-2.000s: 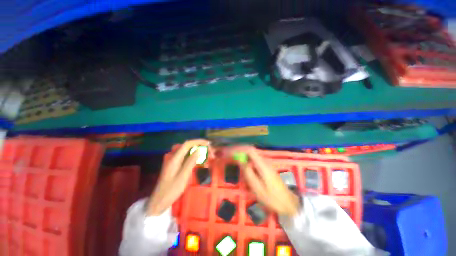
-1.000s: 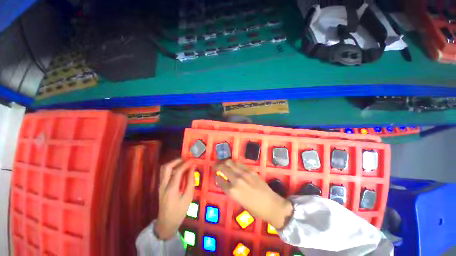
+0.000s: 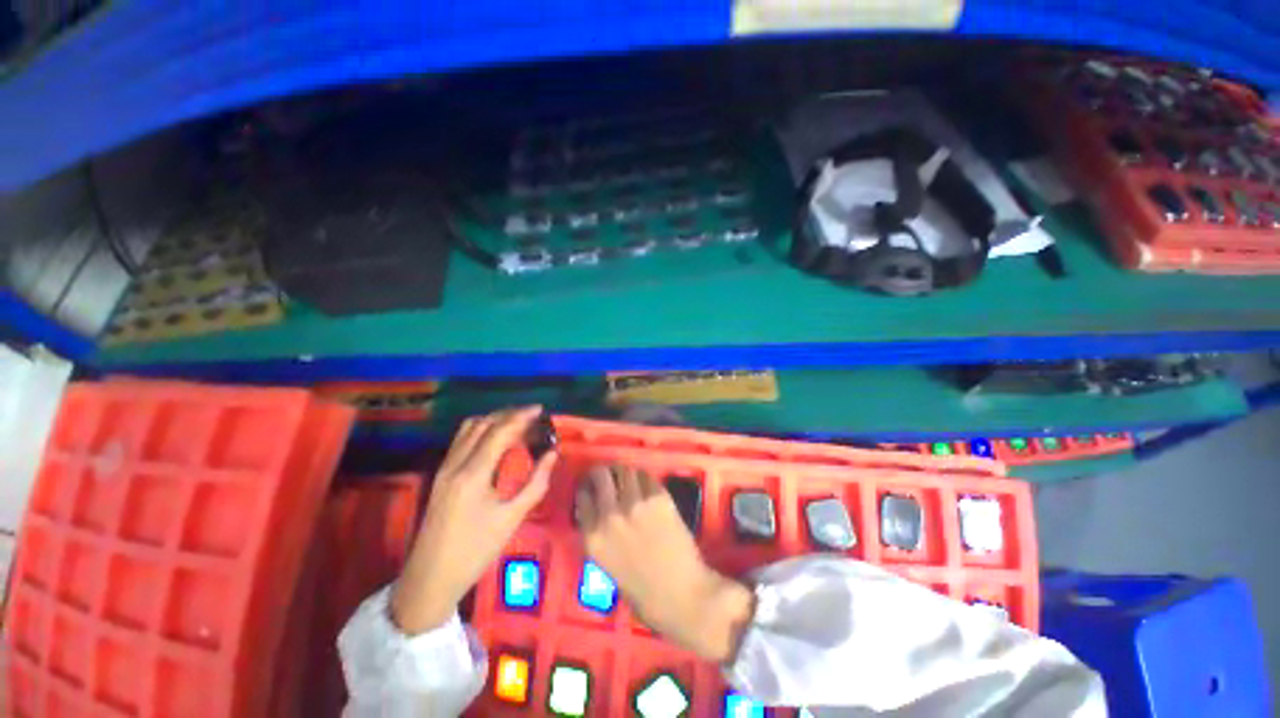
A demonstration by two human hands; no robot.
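An orange-red compartment tray (image 3: 1019,561) holds small square watch bodies. Its back row has units with dark or grey screens, such as the grey watch body (image 3: 901,520). Nearer pockets hold units with blue, orange and white lit screens, such as the lit watch screen (image 3: 521,584). My left hand (image 3: 475,508) holds a dark watch body (image 3: 542,436) between thumb and fingers above the tray's back left corner. My right hand (image 3: 649,550) is over the back row, fingers pointing down into a pocket. Its fingers hide whatever is under them.
Empty orange-red trays (image 3: 169,551) stand upright at left. Behind, a green shelf (image 3: 632,302) holds rows of silvery pieces, a black strap harness (image 3: 900,267) and a tray of dark units (image 3: 1176,253) at right. A blue stool (image 3: 1172,652) stands at right.
My left hand has risen to the tray's back left corner and now holds a dark unit. My right hand has moved from the second row to the back row. The view has shifted.
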